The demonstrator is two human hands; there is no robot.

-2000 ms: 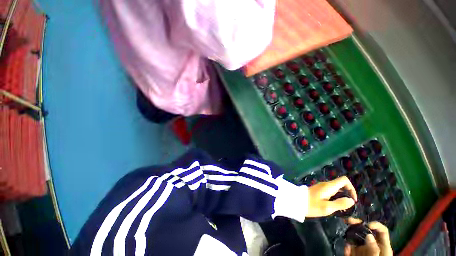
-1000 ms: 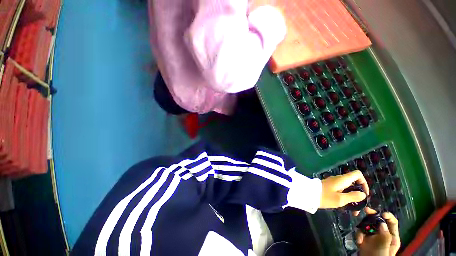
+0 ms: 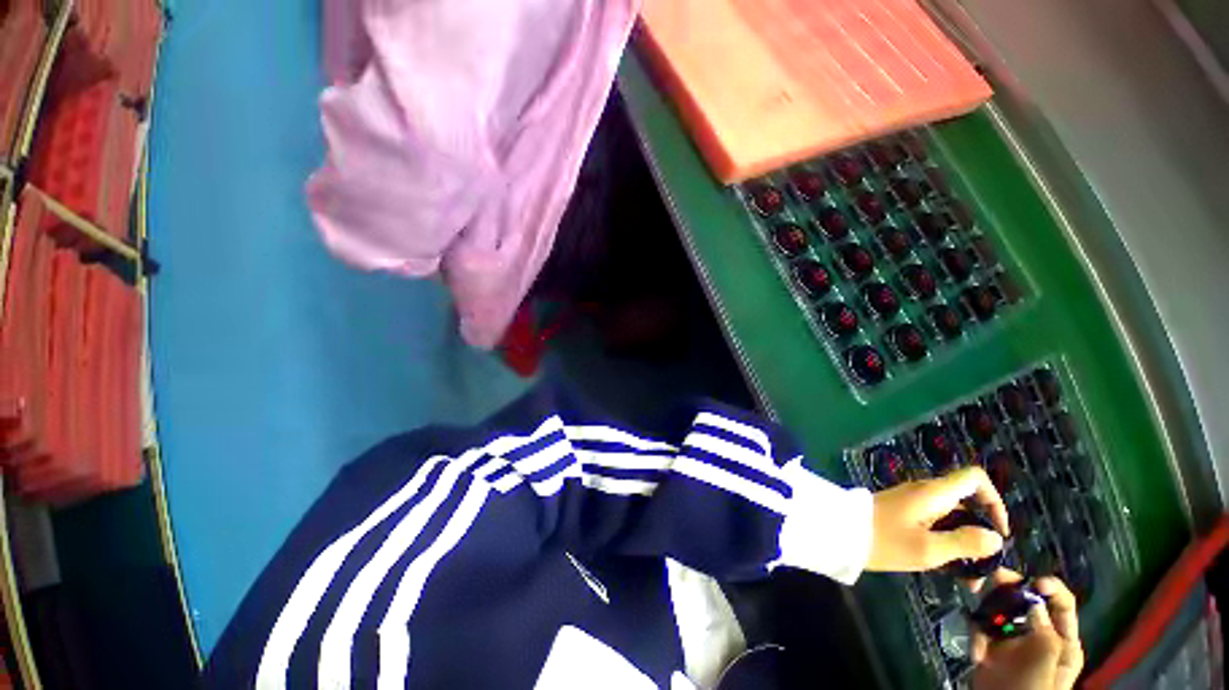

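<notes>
My left hand (image 3: 937, 523) reaches over the near clear blister tray (image 3: 863, 456) and grips a round black disc (image 3: 973, 528) between thumb and fingers. My right hand (image 3: 1027, 647), at the lower right, holds another black disc (image 3: 1005, 609) with small red and green lit marks on its face. The hands are close together above the tray's near part. Several black discs (image 3: 937, 441) with faint red marks sit in the tray's pockets. Pockets under my hands are partly hidden.
A second clear tray (image 3: 863, 256) of black discs lies farther left on the green bench (image 3: 755, 337), partly under an orange slab (image 3: 836, 81). A person in a pink coat (image 3: 458, 135) stands beside it. A red-edged dark object (image 3: 1173, 607) is at right. Red stacks (image 3: 81, 351) stand far left.
The person in pink has moved left, away from the orange slab. My hands have stayed over the near tray, each still on a disc. The right hand's disc now shows lit marks, unlike two seconds ago.
</notes>
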